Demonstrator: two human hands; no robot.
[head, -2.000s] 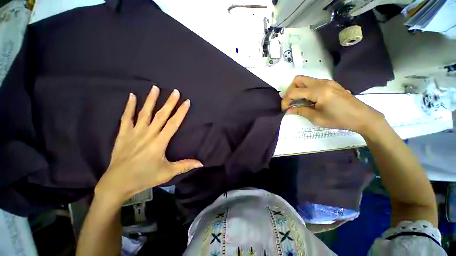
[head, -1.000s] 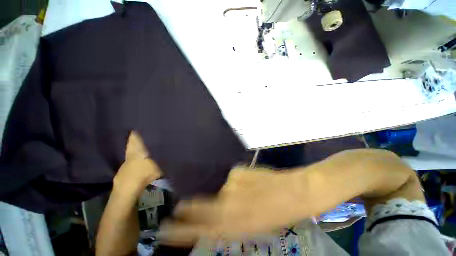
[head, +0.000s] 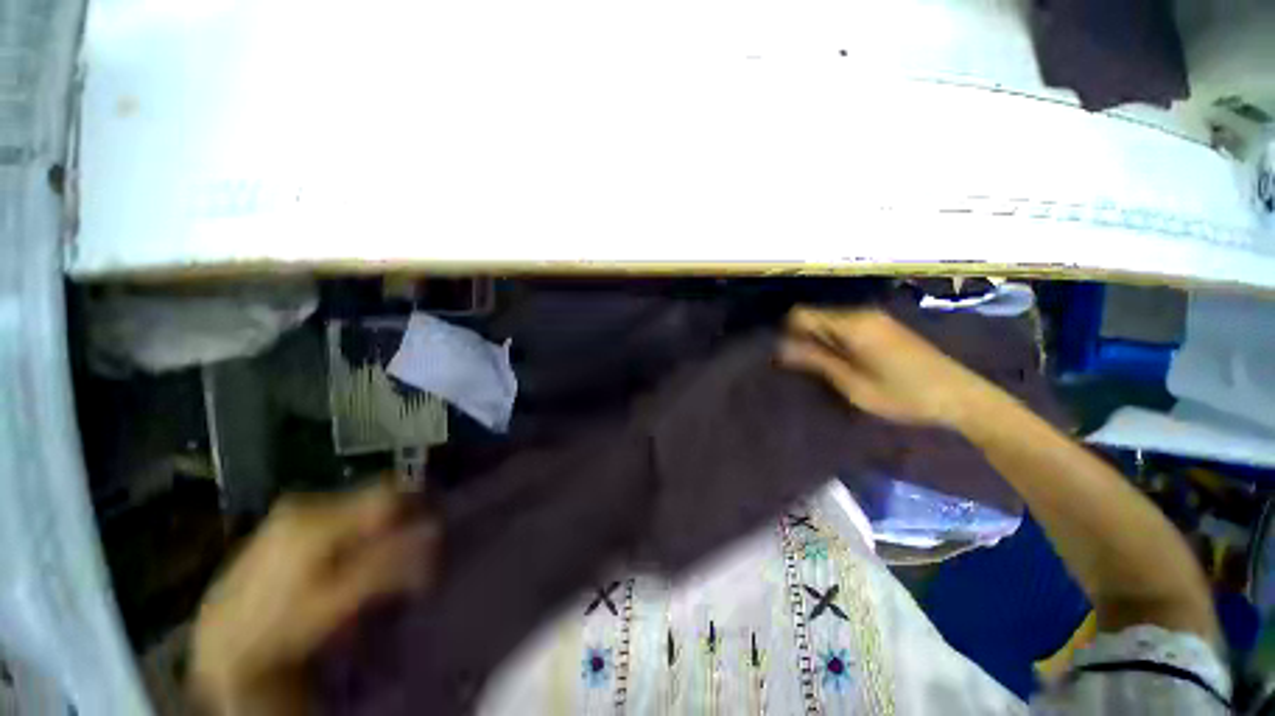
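The dark plum-brown garment panel (head: pixel 713 455) is off the table, stretched between my two hands over my lap, against the white embroidered top. My right hand (head: pixel 881 367) grips its upper edge right of centre, just below the table's front edge. My left hand (head: pixel 315 581), blurred, holds the panel's lower left part at bottom left; its fingertips are unclear. The panel's lower left end is blurred and runs out of the picture. No tool shows in either hand.
The white table (head: pixel 559 140) spans the top. A dark piece (head: pixel 1112 53) lies at its top right. Below the table are a white scrap (head: pixel 456 369), a metal pedal (head: pixel 378 385), a clear bag (head: pixel 930 515) with dark cloth, and blue containers (head: pixel 979 602).
The panel has come off the table down to my lap. Both hands have moved below the table edge, the right hand back to the right. The view has tilted down, and the machine head is out of view.
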